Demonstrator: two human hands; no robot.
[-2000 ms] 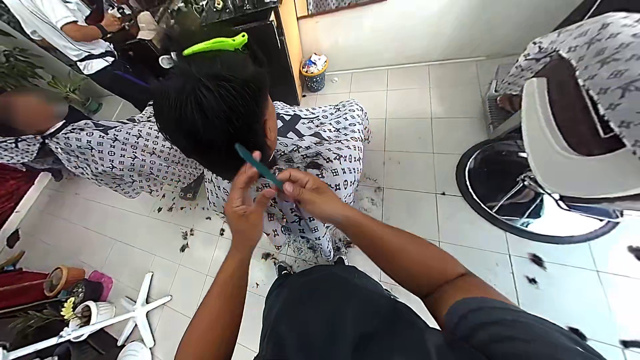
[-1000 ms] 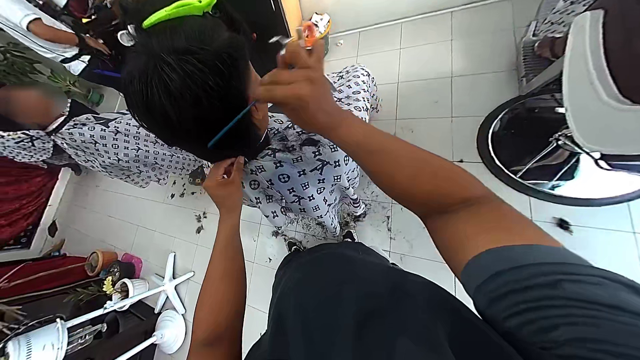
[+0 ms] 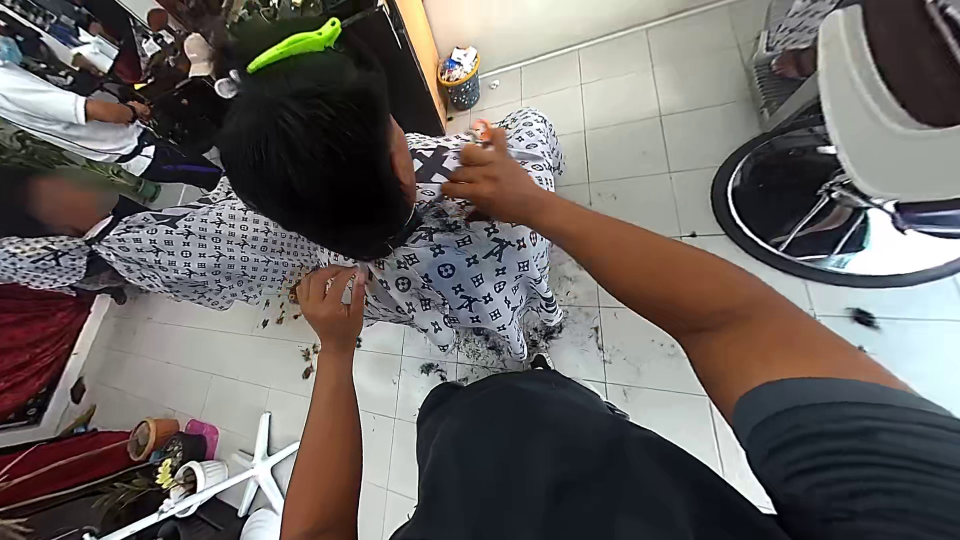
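Observation:
A seated person's dark hair fills the upper left centre, with a bright green hair clip on top. A white cape with a black pattern covers this person, and cut hair lies on its shoulder. My left hand is at the cape just below the nape, thumb and fingers raised; whether it pinches anything is unclear. To the right of the ear, over the cape, my right hand is curled around scissors with orange handles. Their blades are not clearly visible, and the comb cannot be made out.
Another caped person sits at the left, with a standing person behind. A waste bin stands by the wall. A salon chair's round base is at the right, a white star-shaped stand and flower pots at lower left. Hair clippings dot the tiles.
Two seconds ago both hands met at a teal comb behind the head. One second ago the comb was at the nape by my right hand. Now my right hand is lower, over the caped shoulder.

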